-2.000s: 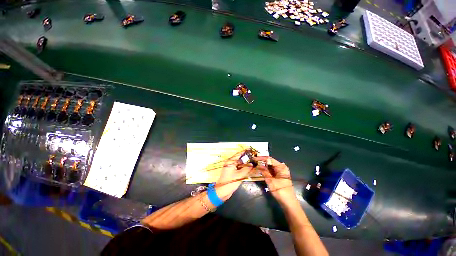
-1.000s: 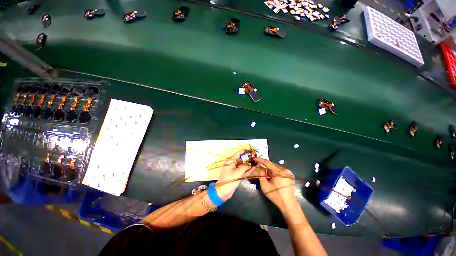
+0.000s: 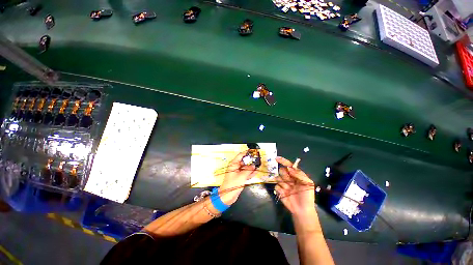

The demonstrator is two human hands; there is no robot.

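Observation:
My left hand [image 3: 236,178], with a blue band on its wrist, holds a small black-and-orange module [image 3: 252,154] over the pale yellow-white paper mat [image 3: 207,165]. A white patch shows on the module. My right hand [image 3: 295,187] is just right of the mat, apart from the module, its fingers partly spread. A small pale piece [image 3: 296,163] is at its fingertips; the exact grip is too small to see clearly.
A blue bin [image 3: 374,207] holding white pieces is right of my right hand. Loose white pads [image 3: 261,127] lie around the mat. A long white sheet [image 3: 122,150] and a clear blister tray [image 3: 31,140] are left. Modules [image 3: 265,94] lie along the green belt.
My right hand has moved away from the module, to the right, and its fingers have spread, with a pale piece now showing there. The belt modules have shifted slightly right.

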